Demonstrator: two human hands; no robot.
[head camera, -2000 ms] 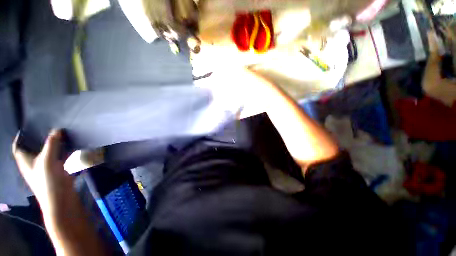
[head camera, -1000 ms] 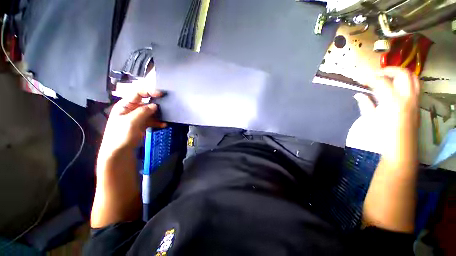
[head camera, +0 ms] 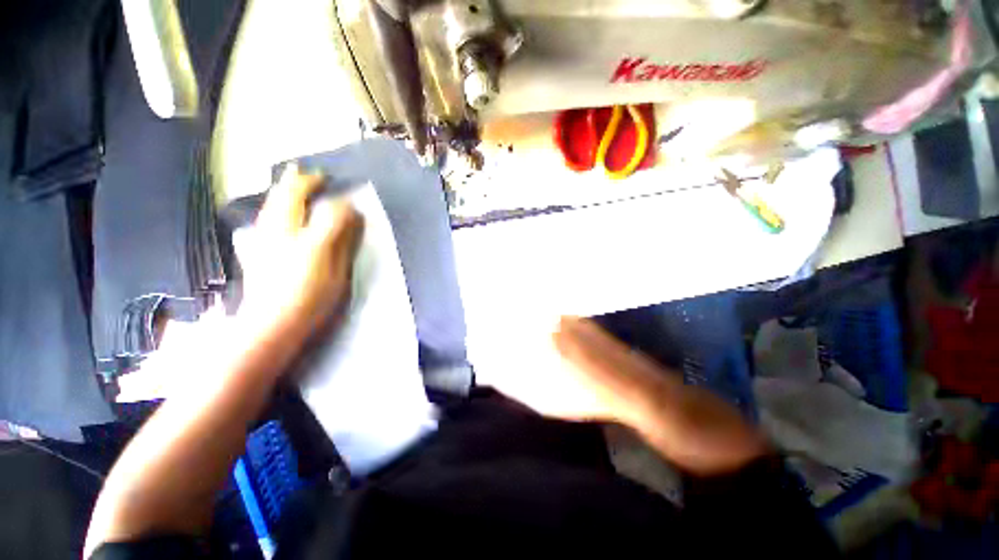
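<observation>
A dark grey cloth panel [head camera: 422, 257] with a glare-white part lies from the needle area [head camera: 449, 153] of the cream Kawasaki sewing machine [head camera: 679, 71] down over the table edge to my lap. My left hand [head camera: 312, 246] is on the cloth's left side, left of and below the needle; its fingers are bent, and whether they grip the cloth cannot be told. My right hand [head camera: 526, 356] is at the table's front edge right of the cloth, washed out by glare, so its fingers and hold cannot be made out.
Layered dark cut pieces [head camera: 153, 208] lie at the left. Red and yellow scissors [head camera: 603, 140] and green-yellow snips [head camera: 758, 206] lie right of the needle. Blue crates [head camera: 263, 481] stand below the table, one with pale cloth [head camera: 827, 410] at the right. Red cloth shows at far right.
The cloth, held stretched between both hands over my lap a second ago, is now turned lengthwise beneath the machine head. My left hand has moved up toward the needle; my right hand has moved left and down.
</observation>
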